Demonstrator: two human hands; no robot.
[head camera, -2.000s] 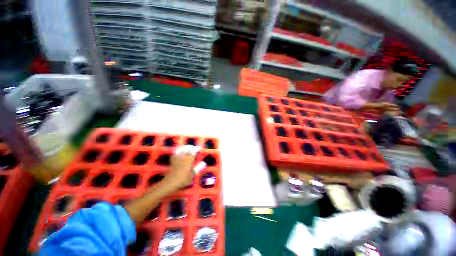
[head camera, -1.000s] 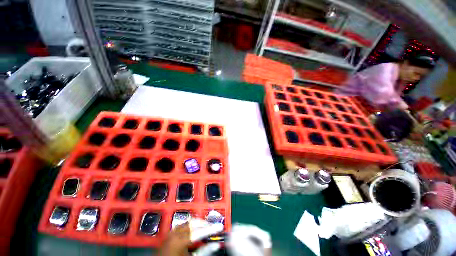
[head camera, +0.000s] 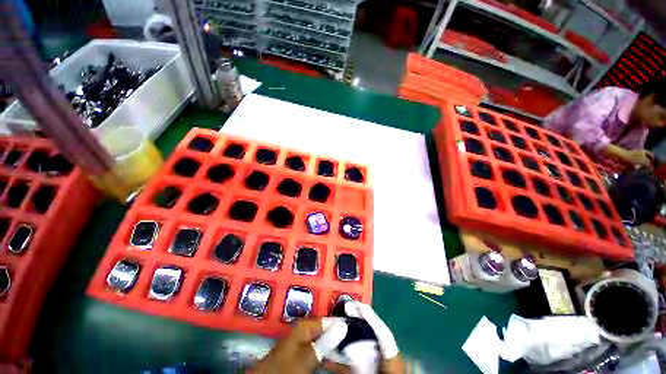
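Note:
The orange-red tray (head camera: 237, 230) in front of me holds strapless smartwatch units in its square pockets. Two units show lit faces, one of them purple (head camera: 318, 223). The far-right pocket of the second row is empty. My left hand (head camera: 296, 352) and my right hand (head camera: 381, 342) meet at the tray's front right corner, cut off by the lower edge. Both have white coverings on the fingertips. Between them they hold a dark smartwatch unit (head camera: 358, 331), partly hidden by the fingers.
A white work sheet (head camera: 405, 182) lies behind the tray. Further trays stand left (head camera: 44, 212) and right (head camera: 540, 223). Two bottles (head camera: 491, 266), white wipes (head camera: 548, 340) and a round white body (head camera: 622, 307) are right. A white bin (head camera: 150, 95) and metal post are back left. A person sits back right.
One hand was over the tray's right side two seconds ago. A unit has left the second row's right pocket. Both hands are now together at the front corner. The camera view has shifted.

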